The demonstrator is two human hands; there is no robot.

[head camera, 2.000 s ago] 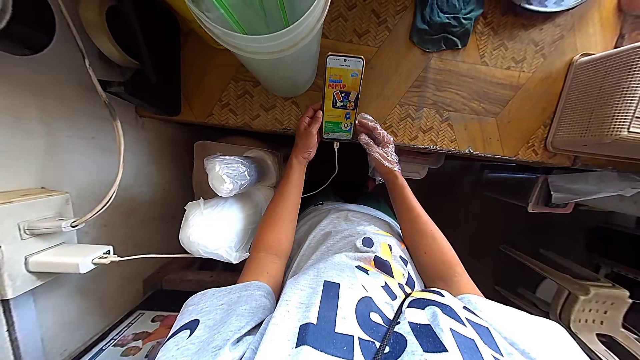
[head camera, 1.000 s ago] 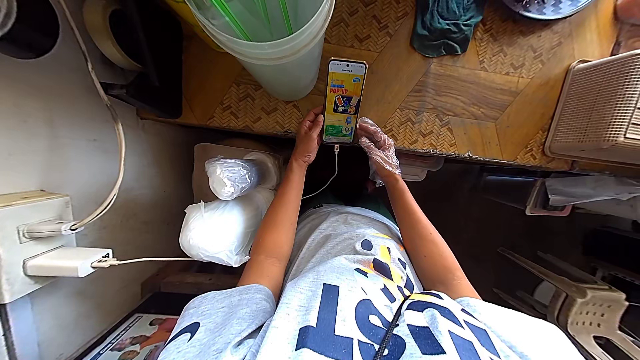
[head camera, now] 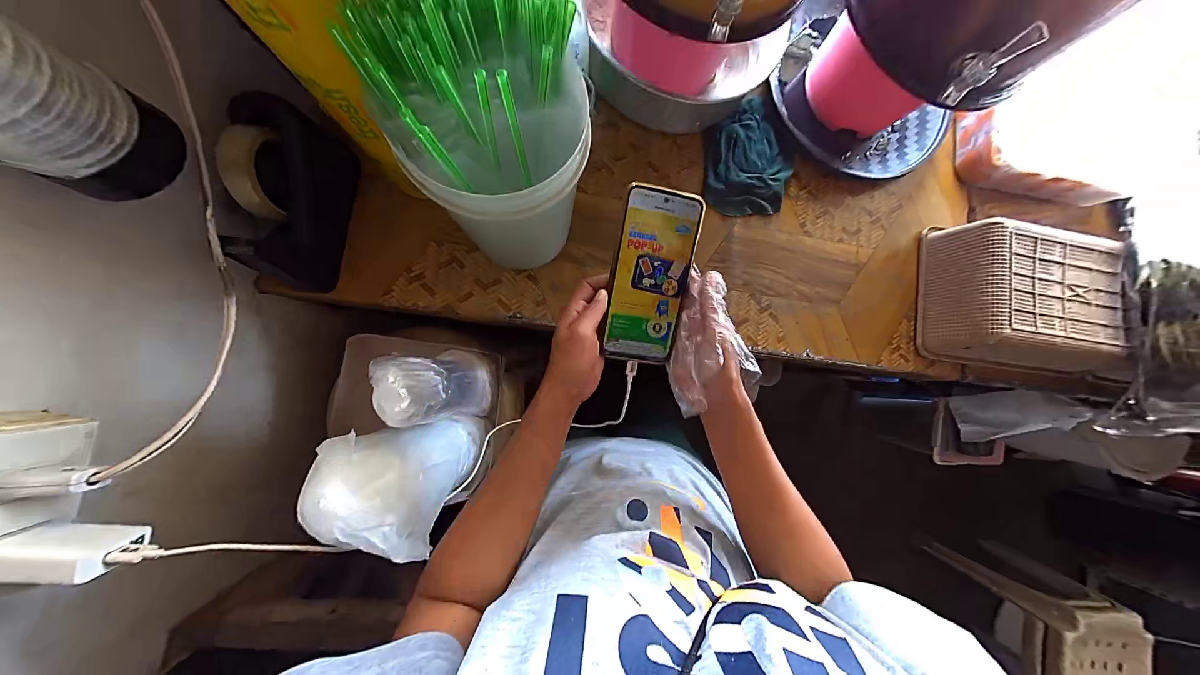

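My left hand [head camera: 579,339] grips the left side of a smartphone [head camera: 653,272], which is upright with its lit screen towards me. My right hand [head camera: 708,337], in a clear plastic glove, rests along the phone's right edge; whether its fingers grip the phone is hard to tell. A white charging cable [head camera: 626,398] is plugged into the phone's lower end and runs left behind my left forearm. The phone is near the front edge of a wooden table [head camera: 797,272] with woven panels.
A bucket [head camera: 525,230] of green straws, drink dispensers [head camera: 858,80], a dark cloth [head camera: 747,159] and an upturned plastic basket [head camera: 1022,291] stand or lie on the table. White plastic-wrapped bundles [head camera: 389,487] are below it at left. A charger [head camera: 70,553] is at the wall, a plastic chair [head camera: 1078,609] lower right.
The view has tilted up, so the dispensers and more straws now show. My hands still have the phone between them.
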